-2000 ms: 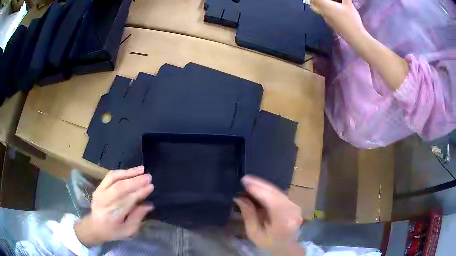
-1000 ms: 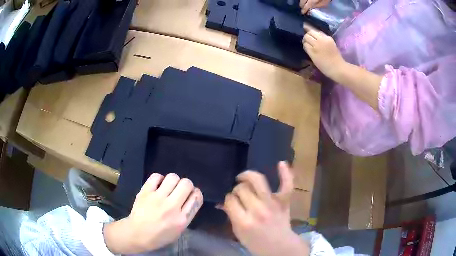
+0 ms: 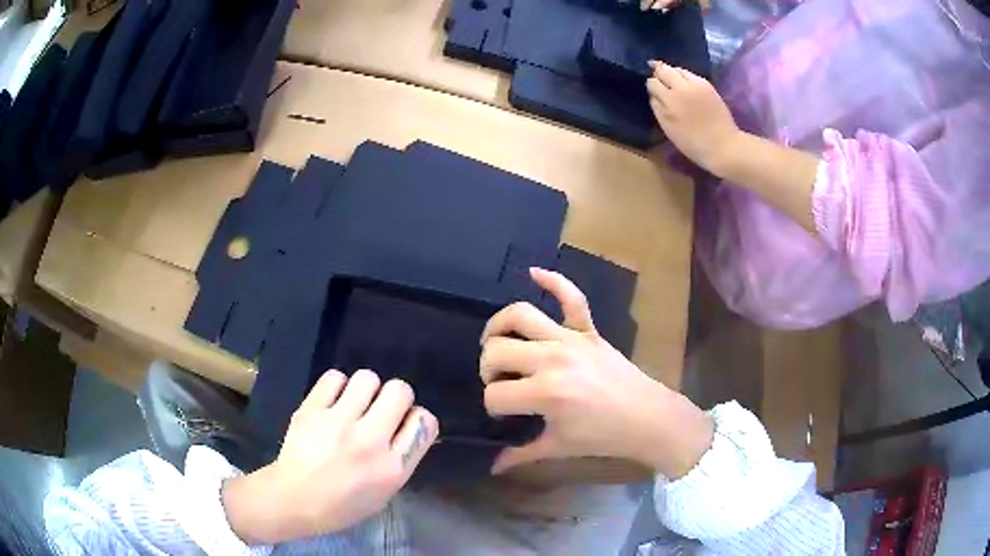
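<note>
A black box tray (image 3: 407, 342) with raised rims and a dark hollow lies on a stack of flat black box blanks (image 3: 434, 206), in front of me. My left hand (image 3: 353, 451) grips the tray's near wall, its fingers curled over the rim at the near left. My right hand (image 3: 575, 380) holds the tray's right end near the near right corner, fingers inside or over the wall and thumb outside below. The index finger is raised. The hands cover the near rim and right wall. The top blank's left flap shows a round tan hole.
Tan cartons (image 3: 119, 234) bear the work. Finished black boxes (image 3: 206, 87) lean in a row at the far left. Across, a person in a pink smock (image 3: 868, 217) handles a second blank stack (image 3: 543, 92). A red crate (image 3: 925, 516) is at the lower right.
Over the last second my right hand has moved up onto the tray's right end and closed on it. My left hand has barely moved. Earlier, both hands were at the tray's sides.
</note>
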